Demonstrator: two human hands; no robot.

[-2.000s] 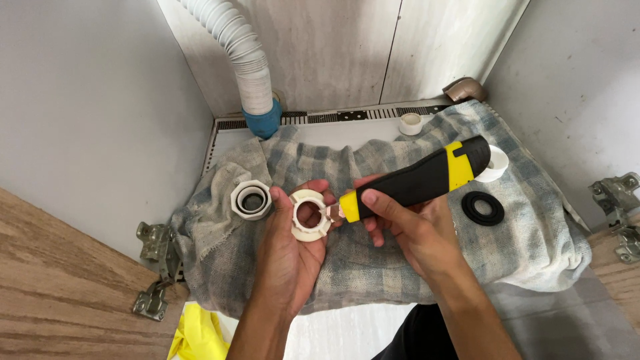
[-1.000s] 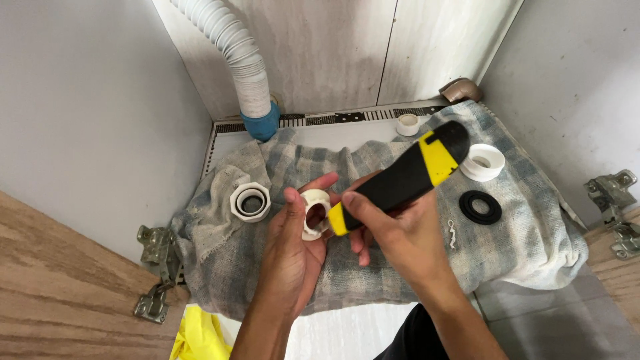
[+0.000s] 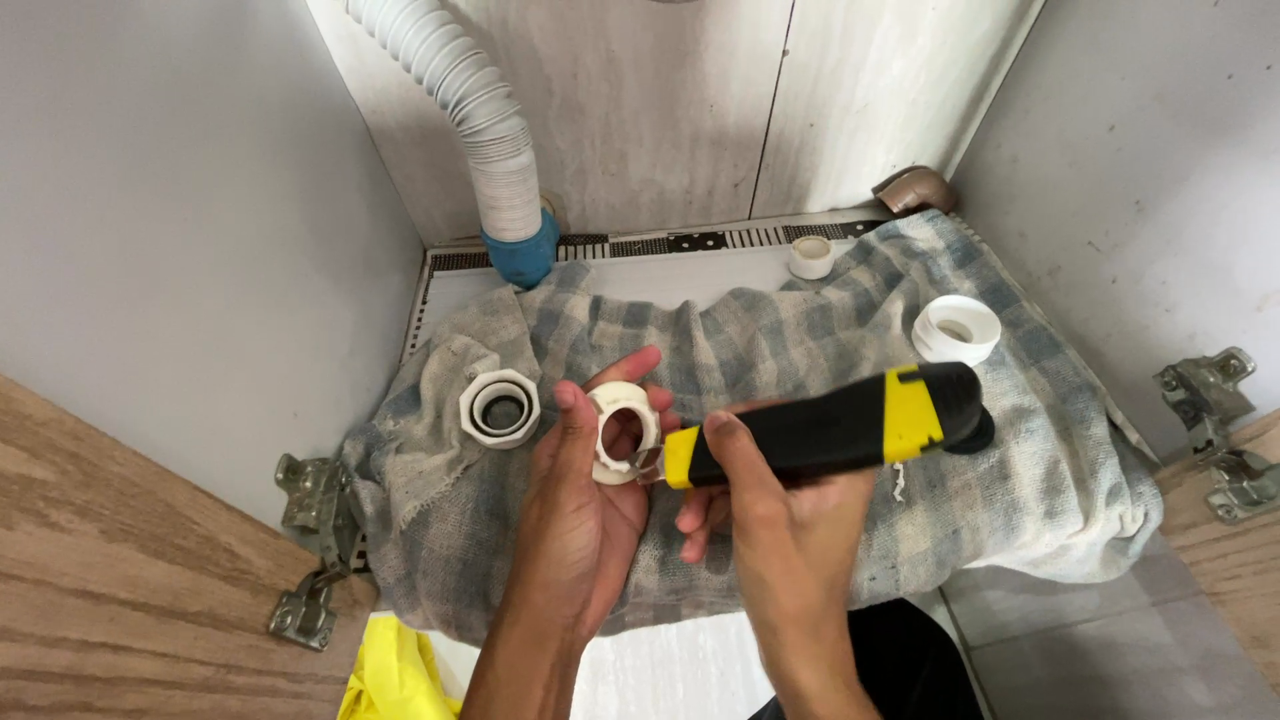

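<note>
My left hand (image 3: 590, 500) holds a white plastic ring nut (image 3: 606, 464) upright between thumb and fingers, its opening facing the camera. In my right hand (image 3: 790, 510) is a black and yellow utility knife (image 3: 830, 430), its yellow nose and tip at the right rim of the ring; the tip is too blurred to make out fully. A white octagonal pipe fitting (image 3: 499, 409) sits on the checked cloth (image 3: 640, 330) left of my hands. To the right stands a white threaded collar (image 3: 956, 330). The knife's end covers most of a black rubber washer (image 3: 975, 432). A thin white scrap (image 3: 898, 483) lies below the knife.
A grey corrugated hose (image 3: 505, 180) runs into a blue coupling (image 3: 522, 255) at the back left. Along the back are a small white fitting (image 3: 811, 258) and a brown pipe elbow (image 3: 915, 190). Cabinet hinges (image 3: 315, 500) (image 3: 1207, 390) flank the cloth; yellow material (image 3: 392, 670) lies at lower left.
The knife has swung from a steeper slant to a flatter one, and its end now overlaps the black washer. The white scrap, absent two seconds ago, lies on the cloth in the last two frames.
</note>
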